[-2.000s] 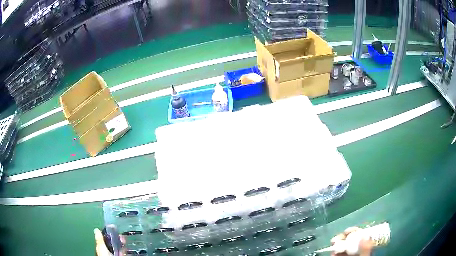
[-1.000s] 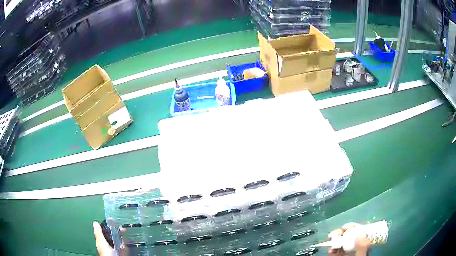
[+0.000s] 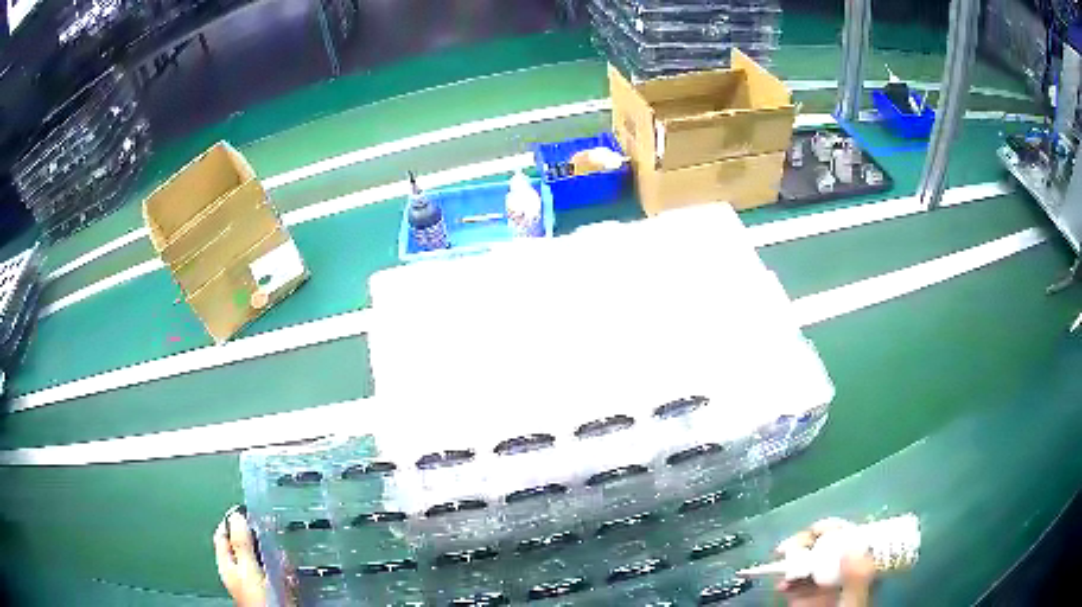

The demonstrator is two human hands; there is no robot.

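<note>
A clear plastic tray with rows of round black parts lies at the bottom, its far edge over a bright white block. My right hand is at the tray's lower right, closed around a white squeeze bottle. The bottle's thin nozzle points left at the right end of a near row. My left hand is at the tray's left edge, fingers upright, with a small dark thing just showing at the fingertips. What it grips is unclear. The tray's near edge is cut off.
A light blue bin with two bottles, a dark blue bin, open cardboard boxes and a dark tray of metallic parts stand beyond. Another open box is at left. A metal post rises at right.
The tray and background sit higher in view. The nozzle has moved from beyond the tray's right edge to a nearer-row part. The dark thing at my left hand shows less.
</note>
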